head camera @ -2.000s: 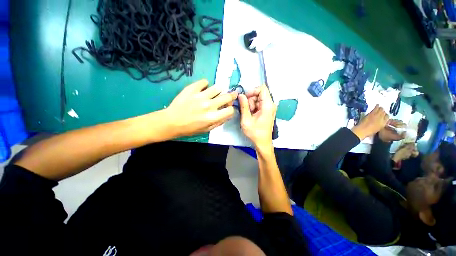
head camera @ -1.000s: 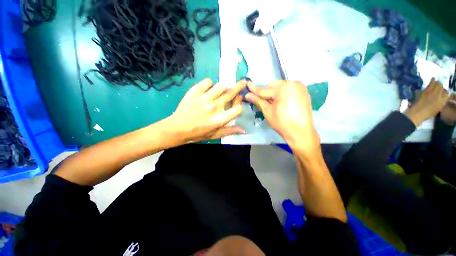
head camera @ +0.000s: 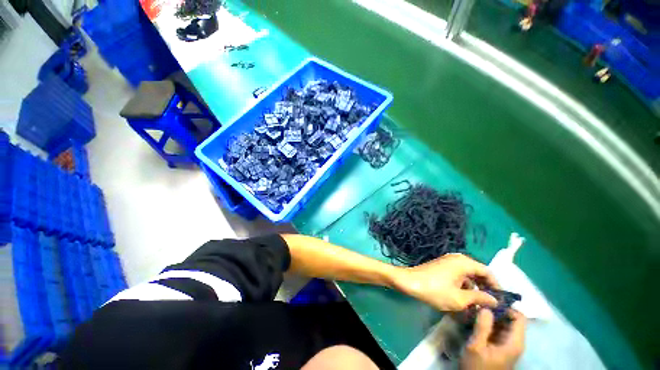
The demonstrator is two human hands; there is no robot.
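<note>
My left hand (head camera: 445, 283) and my right hand (head camera: 498, 347) meet low at the right, above the white sheet (head camera: 525, 289). Their fingertips pinch a small dark piece (head camera: 499, 312) between them; its shape is mostly hidden and blurred. Another dark part shows just beyond the fingers and cannot be told apart clearly. A tangled heap of thin black curved loops (head camera: 422, 224) lies on the green bench beyond my left forearm. A blue bin (head camera: 329, 170) full of dark square bodies (head camera: 289, 134) stands farther left.
A small bunch of loops (head camera: 377, 148) lies between bin and heap. Few loose loops and a dark bundle (head camera: 197, 29) lie at the bench's far end. A darker green strip (head camera: 463, 137) runs along the far side. A blue stool (head camera: 155, 108) and stacked blue crates (head camera: 58, 238) stand left.
The view has swung left, bringing the whole bin, stool and crates into sight; the neighbour and piled units have left it. My hands still work together at the small dark piece.
</note>
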